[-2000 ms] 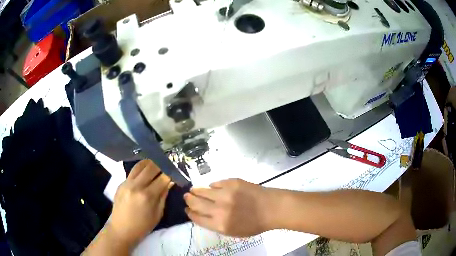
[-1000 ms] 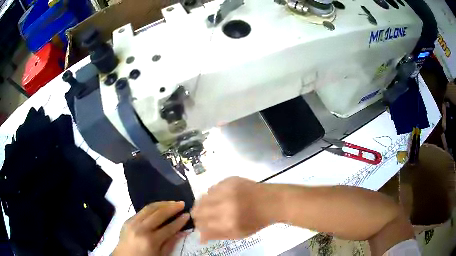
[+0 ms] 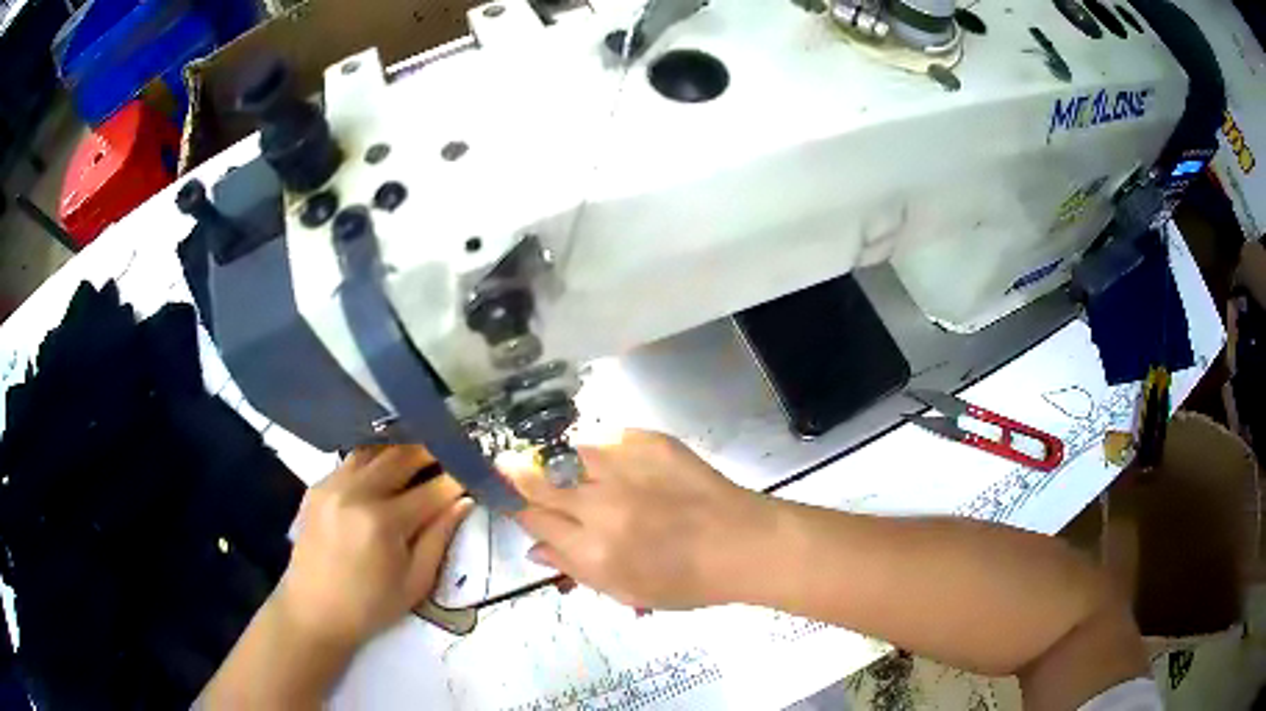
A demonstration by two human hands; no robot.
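Observation:
The white sewing machine head (image 3: 722,181) spans the view, with its dark grey end cover (image 3: 278,327) at left. The metal presser foot area (image 3: 555,458) is partly hidden by my fingers. My left hand (image 3: 368,542) is bent at the left of the needle area, fingertips partly behind the grey guard. A small dark bit of cloth (image 3: 422,475) shows between its fingers; the rest is hidden. My right hand (image 3: 632,521) lies just right of the guard, fingertips by the foot; whether it grips cloth is hidden. A heap of black pieces (image 3: 132,514) lies left of the machine.
A black smartphone (image 3: 822,354) lies on the machine bed. Red-handled snips (image 3: 1014,440) lie right of it. A navy scrap (image 3: 1138,313) hangs at the machine's right end. A yellow-and-black tool (image 3: 1152,403) and cardboard carton (image 3: 1180,542) are at right. A red stool (image 3: 118,167) stands upper left.
Both hands have moved up from the table's near side to the needle area. The dark piece that lay exposed below the guard is now almost wholly out of sight.

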